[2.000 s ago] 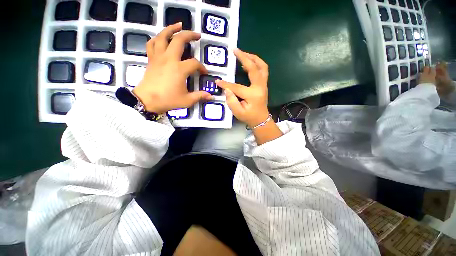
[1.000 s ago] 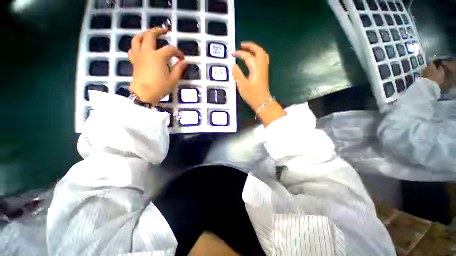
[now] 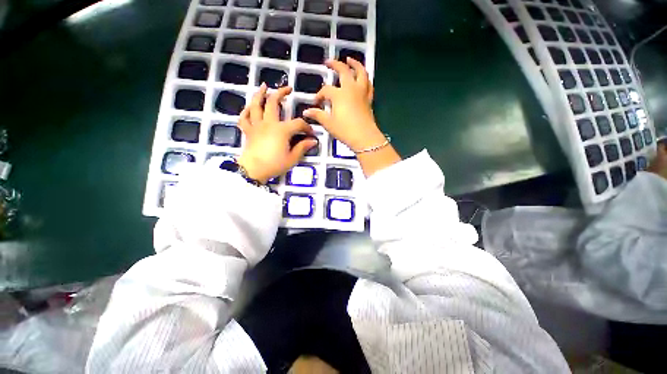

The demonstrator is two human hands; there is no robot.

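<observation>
A long white pocket tray (image 3: pixel 156 182) lies in front of me, five pockets across, with a black rounded-square watch body (image 3: pixel 194 70) in each visible pocket. Several near units show lit white screens (image 3: pixel 299 205); most farther ones are dark. My left hand (image 3: pixel 269 142) is over the middle columns, thumb and fingers apart around a dark unit in the fourth column. My right hand (image 3: pixel 351 108) reaches over the right columns, its fingertips at a dark unit just above that one. Whether either hand grips a unit is hidden by the fingers.
The tray lies on a glossy dark-green bench (image 3: pixel 431 95). At the right, more white trays (image 3: pixel 585 172) of dark units stand with another person's sleeve (image 3: pixel 632 237) and hand beside them. Clear plastic lies at the lower left.
The tray appears farther right and lower in view, showing more rows. My right hand has moved from beside the tray's right edge to over its right columns. My left hand has shifted right and down.
</observation>
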